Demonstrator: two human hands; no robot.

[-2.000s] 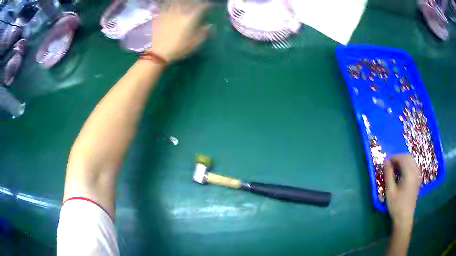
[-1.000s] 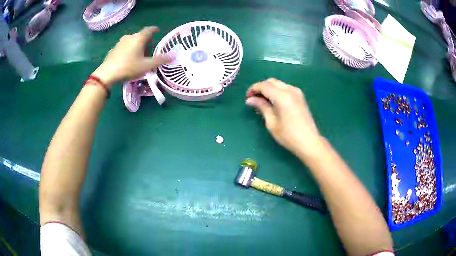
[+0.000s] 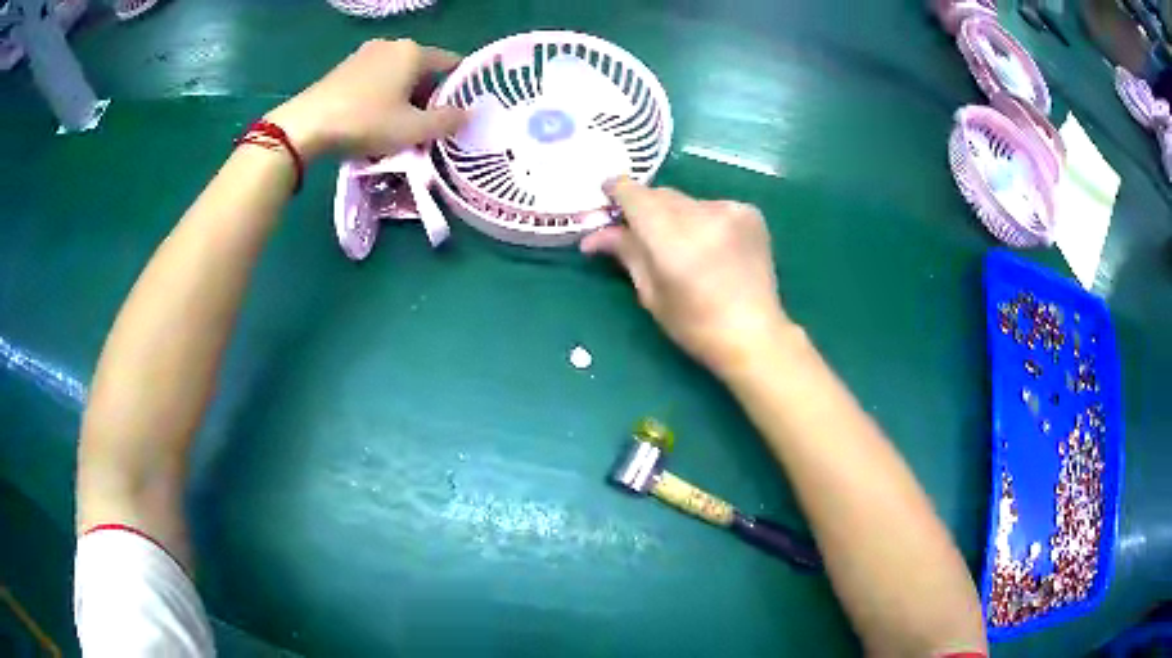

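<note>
A pale pink clip fan [image 3: 553,125] lies grille up on the green bench, its clip base [image 3: 386,206] at the left. My left hand [image 3: 379,103] grips the cage's left edge, thumb over the grille. My right hand [image 3: 701,257] is at the cage's lower right rim, thumb and fingertips pinched on it; whether a small piece is between them is hidden. A mallet [image 3: 694,496] lies below, the end of its black grip hidden by my right forearm. A small whitish piece [image 3: 581,357] lies between fan and mallet.
A blue tray [image 3: 1054,424] with heaps of small copper-red and whitish pieces stands at the right. More pink fans [image 3: 1009,174] lie at the upper right beside a cream paper sheet [image 3: 1087,199]. A grey strip-like object [image 3: 62,77] is at the upper left.
My right hand has come from the tray to the fan's rim. My left hand has brought the fan in from the far side and holds it. The view has shifted.
</note>
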